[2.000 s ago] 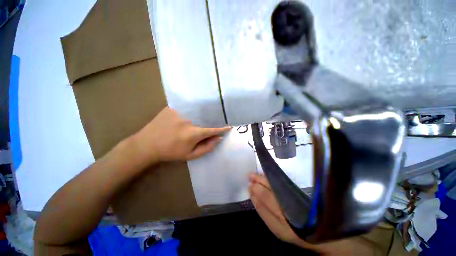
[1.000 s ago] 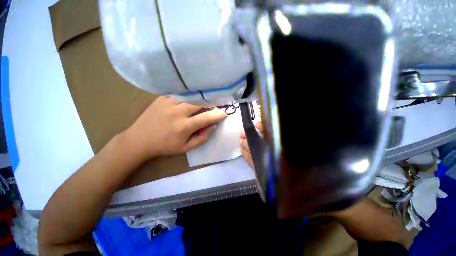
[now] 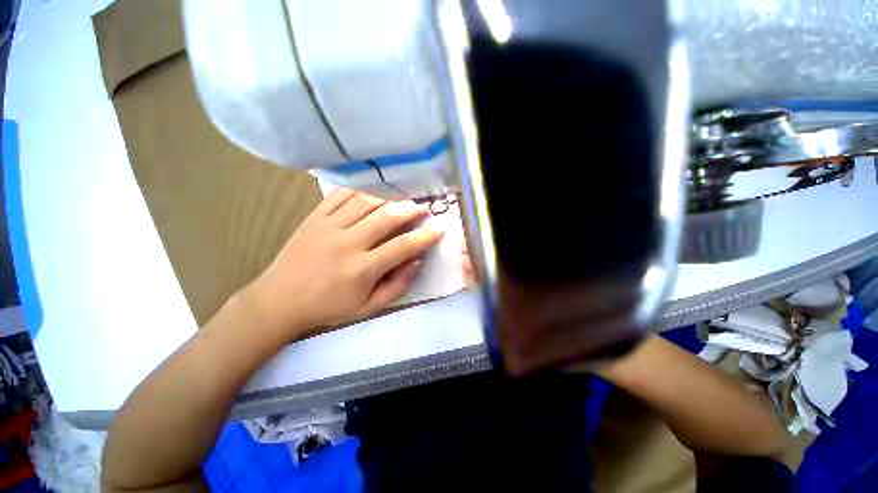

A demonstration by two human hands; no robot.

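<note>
The brown panel (image 3: 193,183) lies flat on the white table, with a seam or fold line across its upper part. A pale piece (image 3: 441,272) lies at its right edge, under the white sewing machine head (image 3: 322,82). My left hand (image 3: 361,252) rests palm down on both pieces, fingers slightly apart, fingertips beside the needle area. My right hand (image 3: 469,268) shows only as fingertips at the pale piece's right edge; the rest is hidden behind a large dark, chrome-rimmed part (image 3: 568,164). The presser foot is hidden too.
The table's front edge (image 3: 385,385) carries a finely marked strip. Pale tied pieces (image 3: 794,351) hang at the right below the table. A blue bin (image 3: 260,462) with pale scraps is below left. A metal lever and ribbed knob (image 3: 722,231) stand right of the head.
The view has shifted, so the machine head and dark part appear farther left. The pale and brown pieces have moved up toward the head, and less pale cloth shows in front. My left fingers have spread slightly.
</note>
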